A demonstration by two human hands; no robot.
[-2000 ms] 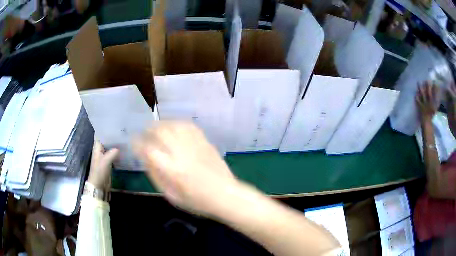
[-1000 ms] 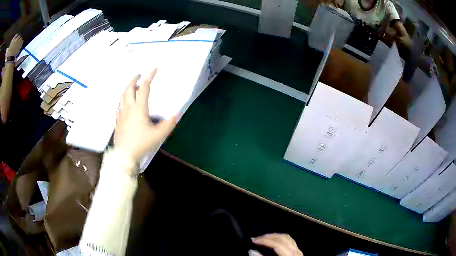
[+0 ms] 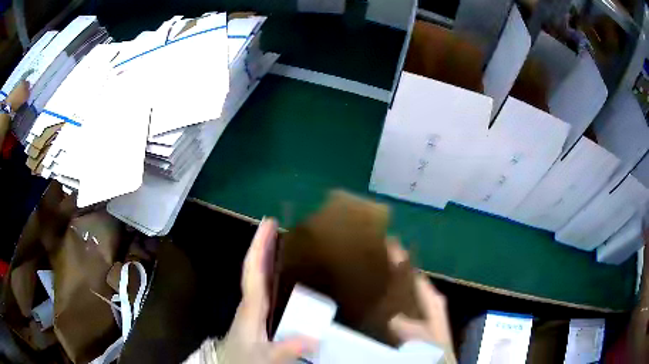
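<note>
A carton (image 3: pixel 331 256) is held in front of the bench edge, opened out, brown inside and blurred, with short white flaps at its near end. My left hand (image 3: pixel 257 298) grips its left side. My right hand (image 3: pixel 421 306) grips its right side, partly blurred. The stack of blanks (image 3: pixel 181 78), white with blue stripes, lies fanned at the left of the bench on a white rounded-corner sheet (image 3: pixel 153 206). A row of erected cartons (image 3: pixel 434 149) stands at the right, tops open.
The green bench (image 3: pixel 306 149) has a pale strip and a curved front edge. A brown lined bin (image 3: pixel 99 277) with a white strap (image 3: pixel 128 298) is at lower left. Closed cartons (image 3: pixel 504 341) lie below the bench at lower right. Another person's hand (image 3: pixel 16 96) is at far left.
My left hand has come off the stack and moved down and right. Both hands now hold an opened carton before the bench. The view has shifted, with the row slightly higher and further left.
</note>
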